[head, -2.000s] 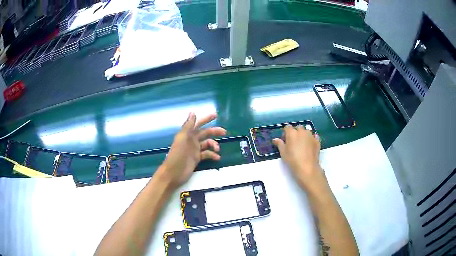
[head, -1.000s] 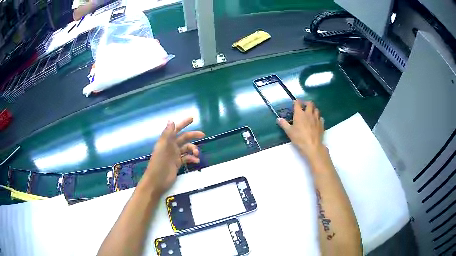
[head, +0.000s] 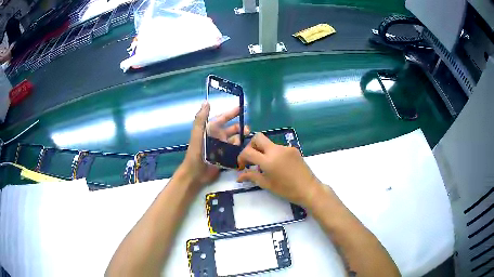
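A phone middle frame stands upright above the belt's near edge, its open window at the top and its solid black section at the bottom. My left hand holds it from behind and its left side; some fingers show through the window. My right hand grips its lower right corner with bent fingers. Two more middle frames lie on the white foam sheet: an upper one, partly under my right hand, and a lower one. Both have yellow-orange edging at the left end.
A row of frames lies along the near edge of the green conveyor belt. Another frame lies at the belt's right end. Beyond are a clear plastic bag, a post and a yellow packet. Machine housing stands right.
My right hand has moved left from the belt to my left hand. The frame it touched on the belt is now raised upright between both hands. The camera view has shifted.
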